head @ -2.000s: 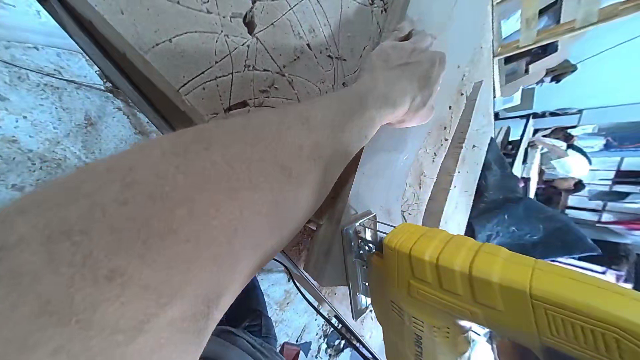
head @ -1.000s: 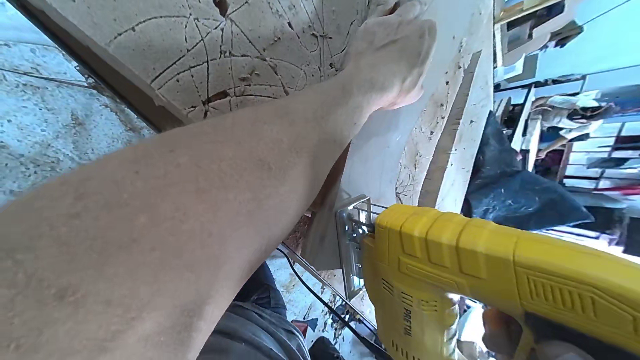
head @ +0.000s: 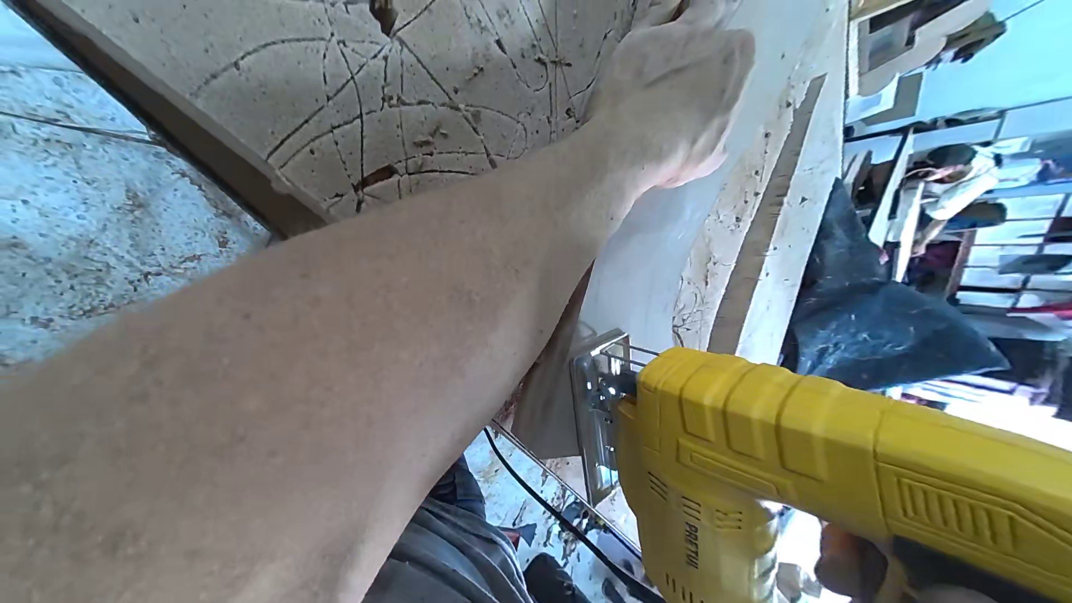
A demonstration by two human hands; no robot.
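My left arm crosses the view from the lower left. My left hand point(head: 674, 105) is on a pale, smooth curved board point(head: 641, 268), its fingers partly cut off by the top edge. Beneath lies a wooden worktop point(head: 435, 75) scored with curved and crossing cuts. A yellow Pretul jigsaw point(head: 754, 419) is at the lower right, its metal base plate point(head: 599, 414) upright in the view against the board's near end. My right hand point(head: 854, 561) is around the jigsaw's handle, only some fingers showing. The blade's contact with the board is hidden.
A black cable point(head: 544, 502) runs below the jigsaw, by my clothed legs point(head: 452, 544). Speckled floor point(head: 109, 226) shows at left. Beyond the worktop are a dark plastic sheet point(head: 888, 331), wooden pieces point(head: 904, 201) and another person point(head: 963, 180) farther off.
More of my right hand's fingers shows under the jigsaw handle than two seconds ago. The person in the background has changed posture. My left hand stays on the board.
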